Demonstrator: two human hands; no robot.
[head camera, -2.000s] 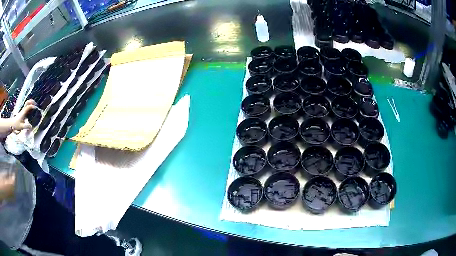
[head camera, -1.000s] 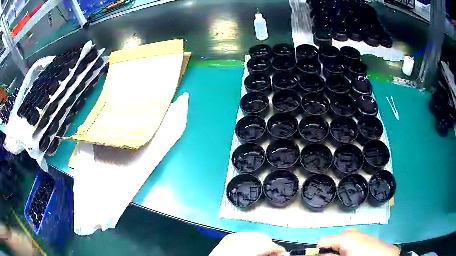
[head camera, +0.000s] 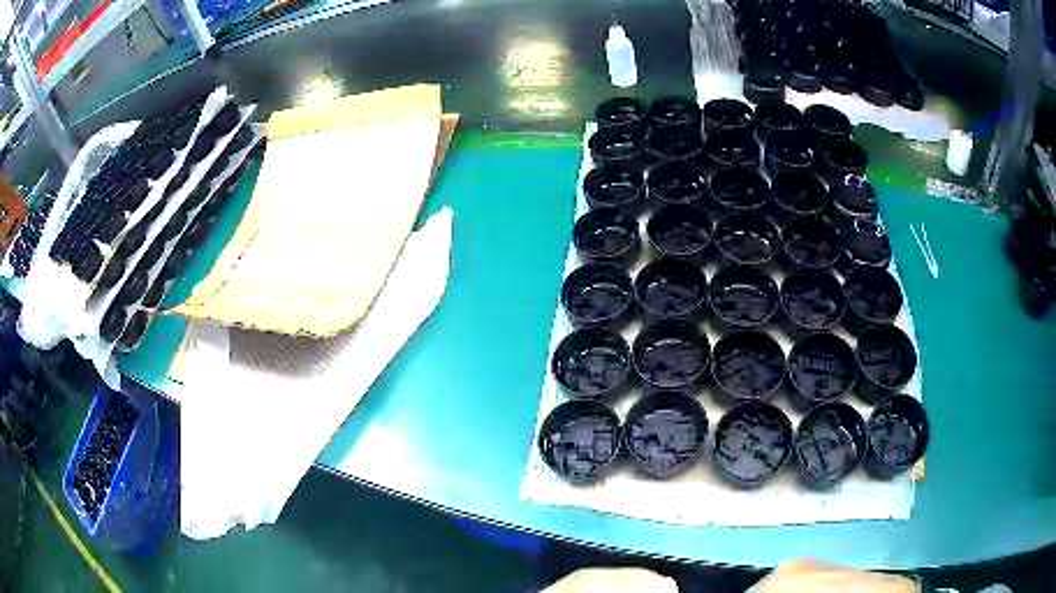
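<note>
Black round housings (head camera: 666, 436) stand open side up in several rows on a white sheet (head camera: 718, 498), with ribs and blocks on their floors. My left hand (head camera: 610, 581) and my right hand (head camera: 836, 579) show only as their upper parts at the bottom edge, side by side and apart, below the bench's front edge. Their fingers and anything in them are cut off.
A tan cardboard sheet (head camera: 330, 220) lies left on white packing sheets (head camera: 261, 429). Stacked housings (head camera: 162, 191) are at far left, more (head camera: 828, 52) behind. A dropper bottle (head camera: 621, 58) stands at the back, a white V-shaped tool (head camera: 924, 250) lies right. A blue bin (head camera: 114, 463) is below left.
The other person at the left has left the view. My hands came in at the bottom with a dark and yellowish thing between them, then sank lower, and that thing is out of sight.
</note>
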